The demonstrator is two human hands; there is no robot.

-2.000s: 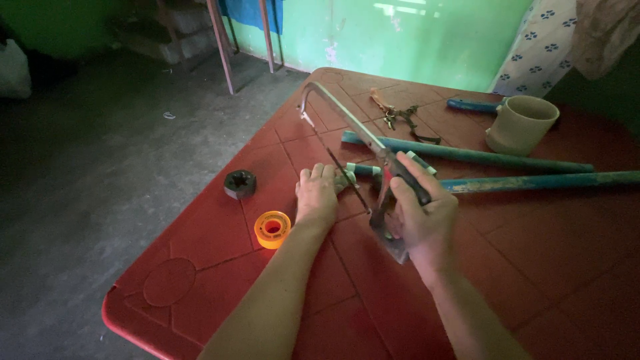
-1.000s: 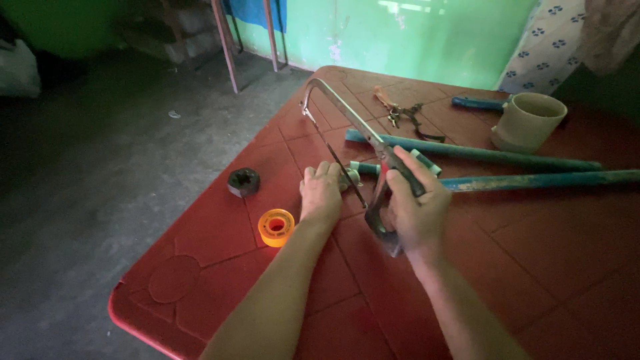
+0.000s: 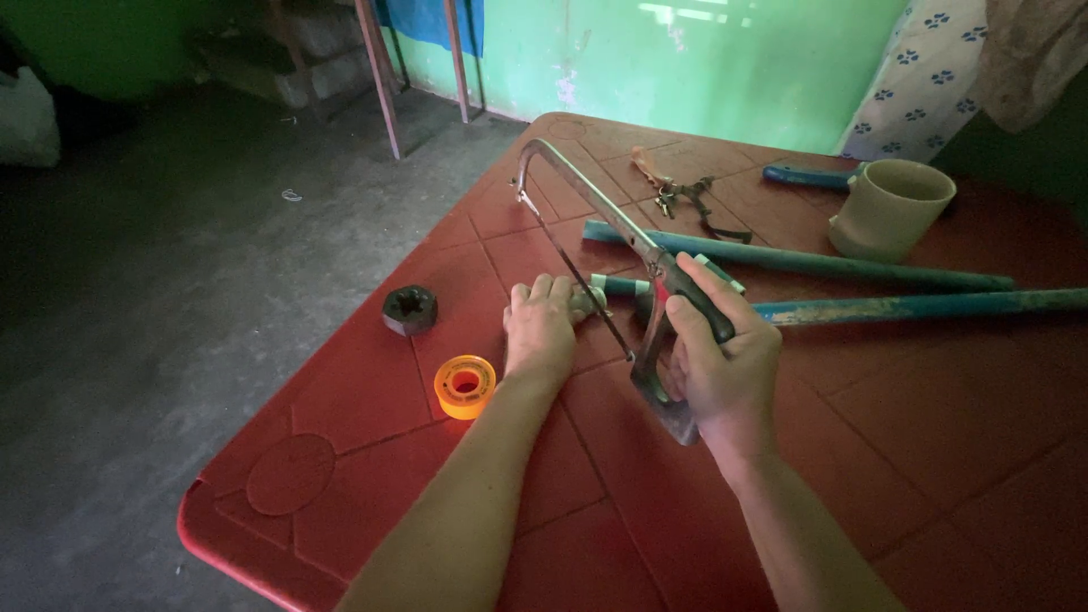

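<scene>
My right hand (image 3: pixel 727 357) grips the dark handle of a hacksaw (image 3: pixel 595 200), held tilted above the table with its blade slanting down toward me. Beside the blade, my left hand (image 3: pixel 541 327) rests low at the tabletop, its fingers around or against a small pale greenish fitting (image 3: pixel 588 302); how firmly it holds this is hidden. A short dark green piece with light ends (image 3: pixel 620 285) lies just right of the fitting, partly behind the saw. An orange roll of thread seal tape (image 3: pixel 465 387) sits left of my left wrist, and a black die (image 3: pixel 410 309) lies farther left.
The red plastic table (image 3: pixel 340 510) also bears a green pipe (image 3: pixel 807 260), a blue pipe (image 3: pixel 918 306), a beige plastic cup-like piece (image 3: pixel 892 208), a blue-handled tool (image 3: pixel 807 176) and a bunch of keys with a strap (image 3: pixel 667 195). The table's left edge borders the concrete floor.
</scene>
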